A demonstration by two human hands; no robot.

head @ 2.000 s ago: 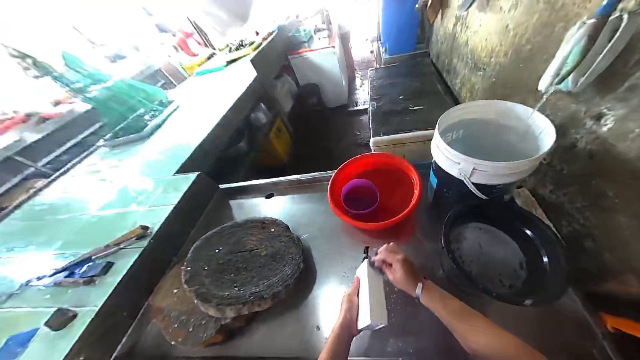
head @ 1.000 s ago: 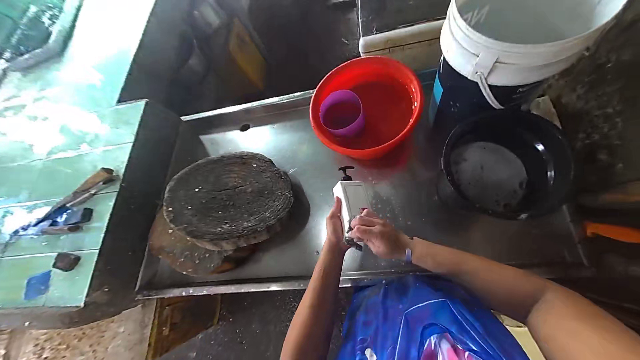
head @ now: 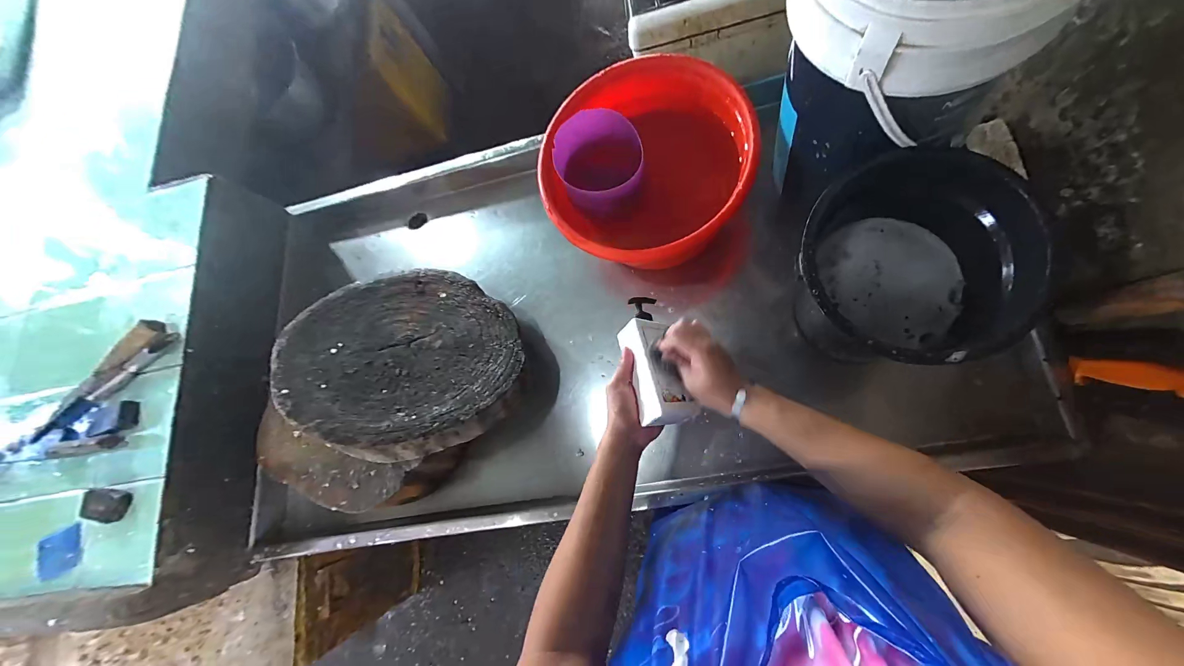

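A white pump bottle (head: 653,388) with a black pump head is held over the metal tray table. My left hand (head: 626,404) grips it around its lower left side. Against the bottle's labelled face lies my right hand (head: 700,363), blurred, its fingers curled around something dark, perhaps a scrubbing pad; I cannot tell exactly what. Beyond the bottle stands a red plastic basin (head: 689,242) of water, with a purple bowl (head: 598,159) in its left part.
Left on the metal tray table (head: 407,536) are a round wooden chopping block (head: 398,361) and another wooden slab (head: 324,467). At right stand a black basin (head: 1004,268) and a white bucket (head: 934,55). Knives (head: 116,365) lie on the green tiled counter (head: 92,546).
The view has tilted down and come closer. My right hand has moved from the bottle's lower end, one second ago, to higher on its face. My left hand still holds the bottle.
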